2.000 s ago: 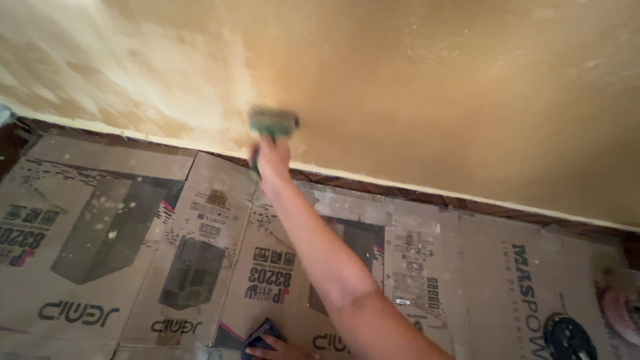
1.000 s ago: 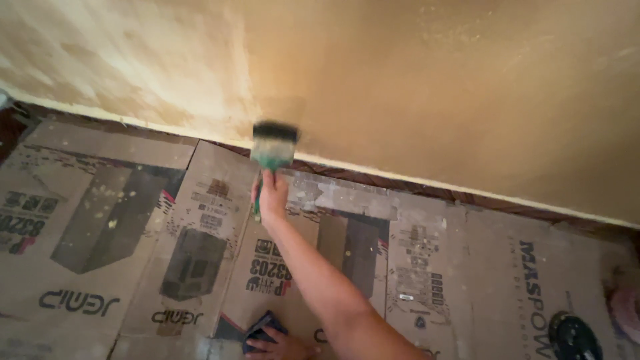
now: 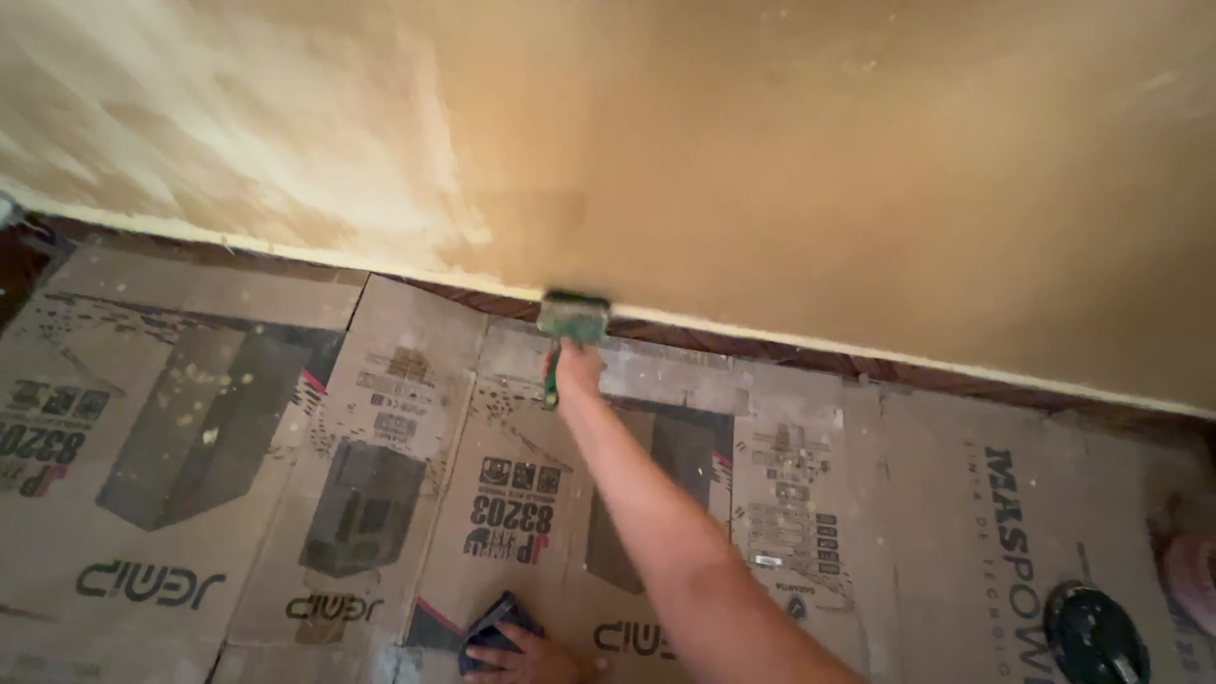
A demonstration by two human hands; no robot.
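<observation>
My right hand [image 3: 578, 369] grips the green handle of a wide paintbrush [image 3: 574, 318]. Its dark bristles touch the foot of a wall [image 3: 760, 190] coated in tan, with paler, streaky patches at the left. Low in the view, my left hand [image 3: 527, 657] rests on a dark blue folded item, perhaps a cloth [image 3: 496, 632], lying on flattened cardboard [image 3: 522, 437]. Whether its fingers grip the item or only press on it cannot be made out.
Printed cardboard sheets with paint drips cover the floor along the wall. A dark round lid or dish [image 3: 1097, 635] lies at the lower right, near a pinkish round object [image 3: 1192, 575] at the edge. A strip of wooden floor [image 3: 817, 359] shows beside the wall's pale bottom edge.
From higher on the wall, the brush in my right hand has come down to the wall's bottom edge. My left hand stays low on the dark item.
</observation>
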